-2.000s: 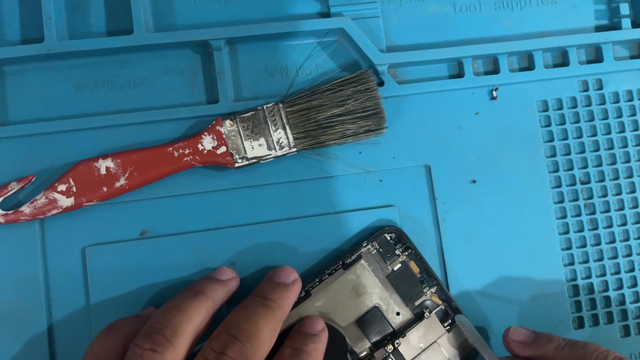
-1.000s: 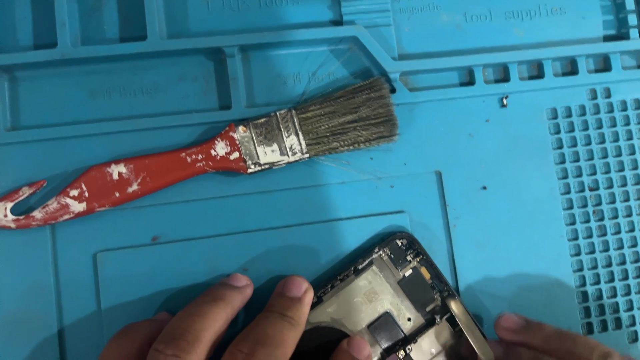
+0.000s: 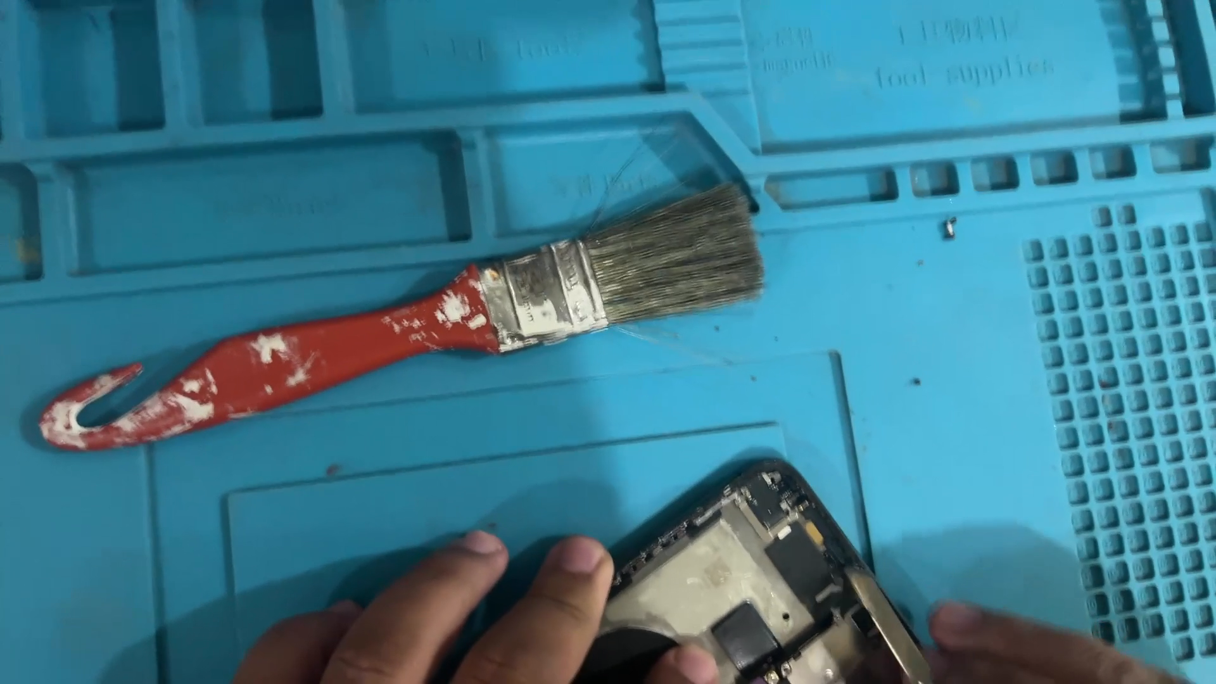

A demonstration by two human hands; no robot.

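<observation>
An opened smartphone [image 3: 750, 579] with bare inner parts lies tilted on a blue silicone repair mat, its lower part cut off by the frame's bottom edge. The fingers of my left hand [image 3: 494, 617] rest along its left edge, one fingertip over its inside. At the phone's right side is my right hand [image 3: 1026, 646], mostly out of frame. A flat metal tool [image 3: 888, 622] lies over the phone's right edge beside my right fingers; its far end is cut off, and whether the hand grips it is hidden.
A paintbrush [image 3: 313, 361] with a red, paint-spattered handle lies across the mat [image 3: 950, 456] above the phone. Moulded compartments run along the top, and a grid of small square pockets [image 3: 1130, 427] is at the right. A tiny metal part [image 3: 949, 228] and dark specks lie between.
The metal tool, not plainly seen two seconds ago, now shows at the phone's right edge. My left hand stays at the phone's left side. The brush has not been moved.
</observation>
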